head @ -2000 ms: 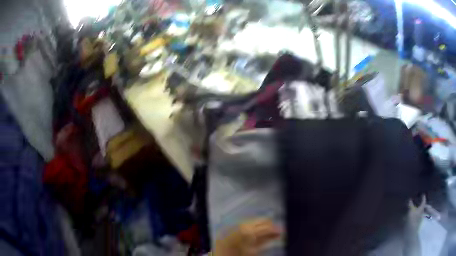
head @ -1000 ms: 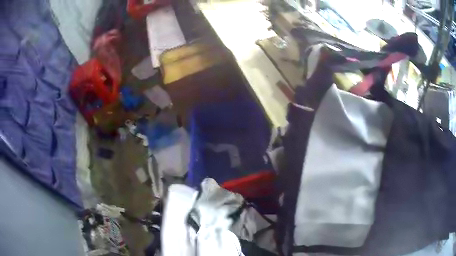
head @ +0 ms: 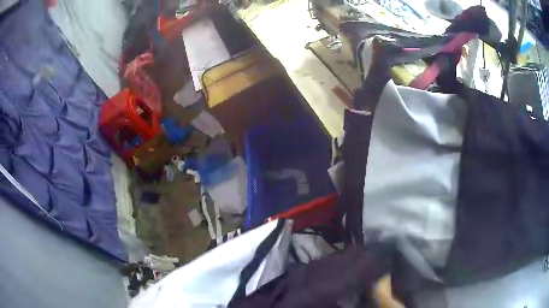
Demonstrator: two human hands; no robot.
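Observation:
A large garment panel of pale grey cloth (head: 412, 174) joined to dark cloth (head: 502, 186) with dark edging hangs over the table at the right. A white piece with black bands (head: 210, 271) and blurred dark cloth (head: 325, 277) stretch across the bottom. A small, blurred part of one hand (head: 386, 293) shows at the bottom edge among the dark cloth. Which hand it is, and whether its fingers grip the cloth, cannot be told. No other hand shows.
A blue bin (head: 289, 168) with a red bar (head: 307, 207) stands beside the pale table (head: 289, 42). A red stool (head: 129, 120), a cardboard box (head: 241, 78) and scraps are on the floor. Purple-blue cloth (head: 54, 132) hangs left. A dark strap with pink edge (head: 442, 60) lies behind the panel.
The white piece, bunched low near the bin a second ago, now spreads across the bottom with dark cloth beside it. A bit of a hand has appeared there. The view has shifted slightly.

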